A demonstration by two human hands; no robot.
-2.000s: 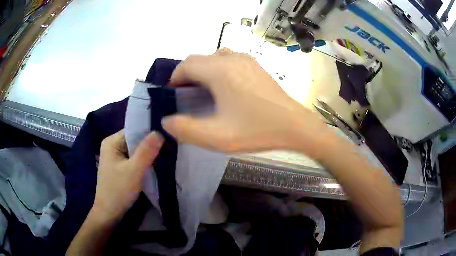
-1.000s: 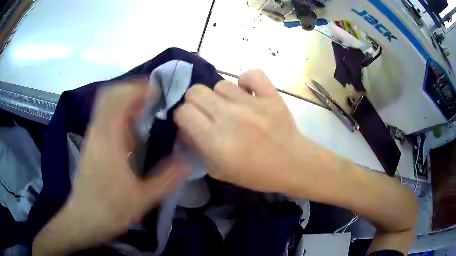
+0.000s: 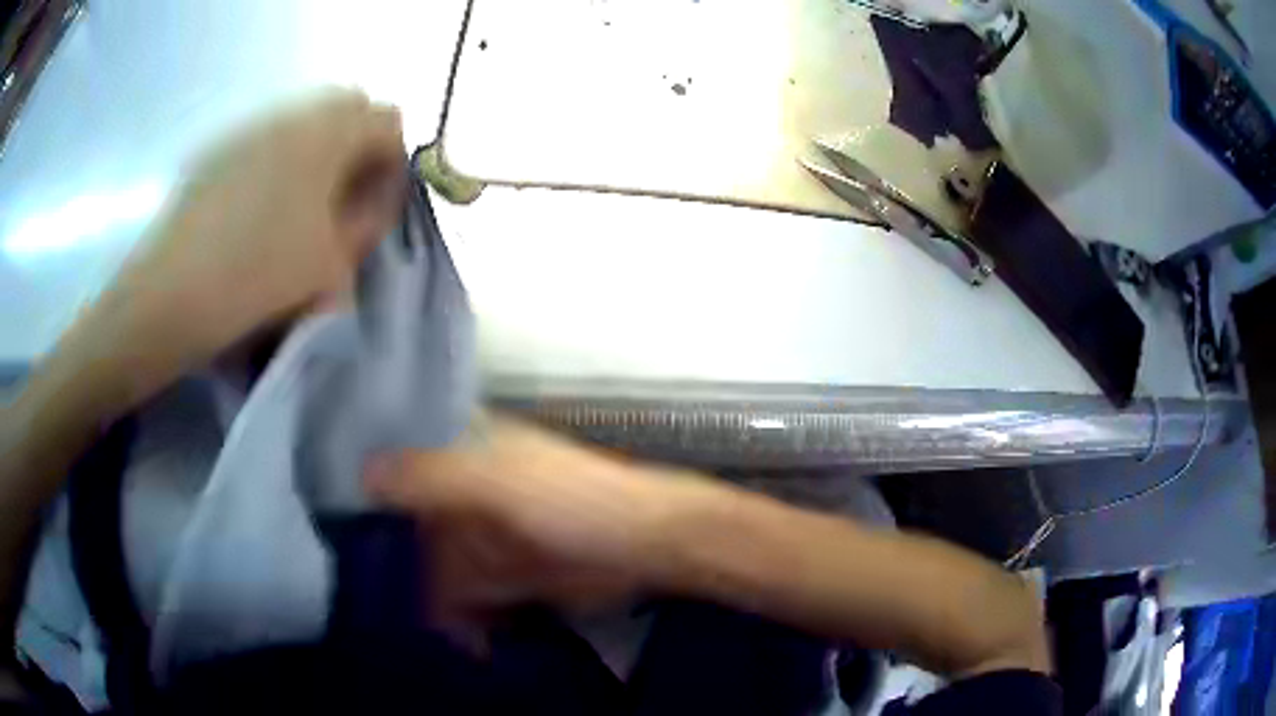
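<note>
A light grey fabric panel (image 3: 252, 483) hangs over the table's front edge at the left, blurred, with navy fabric (image 3: 375, 581) below and beside it. My left hand (image 3: 301, 196) is raised above the table, its fingers closed on the upper end of the grey cloth. My right hand (image 3: 483, 525) is lower, in front of the table edge, on the grey and navy cloth. It is blurred, and its fingertips are partly hidden in the cloth.
Open snips (image 3: 896, 217) lie right of the machine bed plate (image 3: 630, 105). Navy scraps (image 3: 935, 81) and a dark flat rectangle (image 3: 1057, 273) lie beside them. A ruler strip (image 3: 784, 424) runs along the front edge. Blue plastic (image 3: 1231, 657) is at lower right.
The view has shifted down and right, and the machine head has left it. My left hand has risen with the grey cloth. My right hand has moved down below the table edge.
</note>
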